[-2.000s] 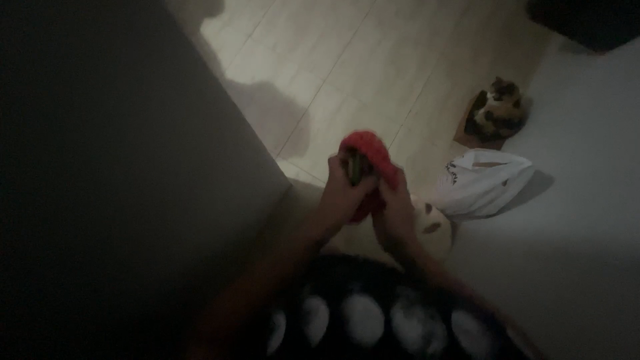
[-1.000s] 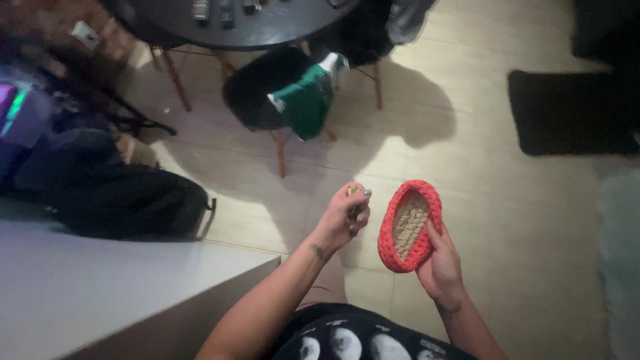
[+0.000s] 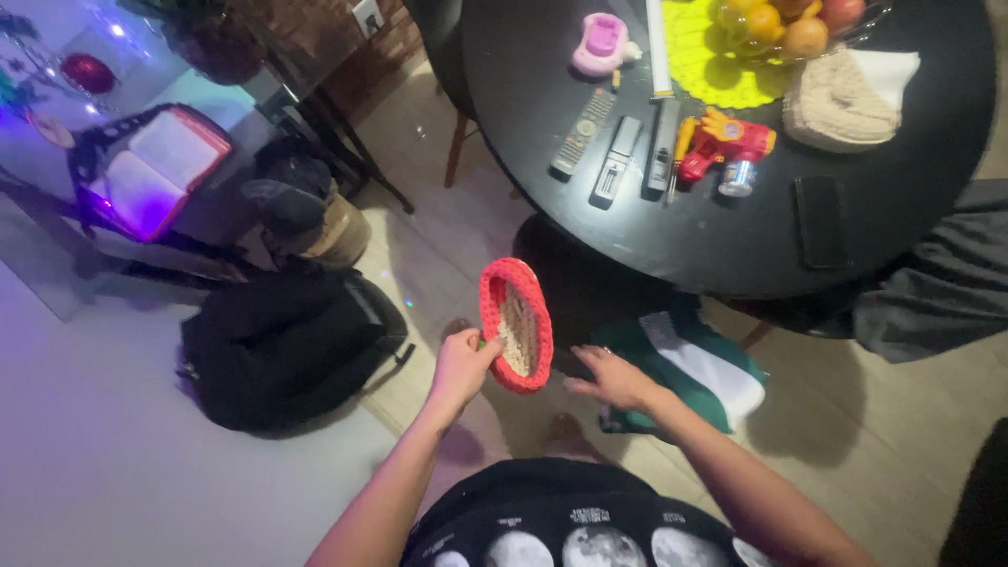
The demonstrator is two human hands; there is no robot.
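A small oval crocheted basket [image 3: 540, 331], red at the wall and beige inside, is tilted with its opening toward me. My left hand [image 3: 463, 364] grips its near left rim, thumb at the edge, and a bit of something green shows by the fingers. To the right of the basket, my right hand [image 3: 614, 379] is held apart from it with fingers spread and nothing in them. Below that hand lies green and white cloth [image 3: 701, 366] over a dark chair beside the table.
A round black table [image 3: 709, 244] ahead bears remote controls [image 3: 584, 130], a red and yellow toy [image 3: 720, 146], a phone [image 3: 820, 220], a beige crocheted piece [image 3: 839, 106] and a fruit bowl [image 3: 776, 27]. A black backpack [image 3: 283, 350] and an open book [image 3: 161, 173] are at left.
The basket has passed from my right hand to my left. My right hand is now free of it. The view has swung toward the table.
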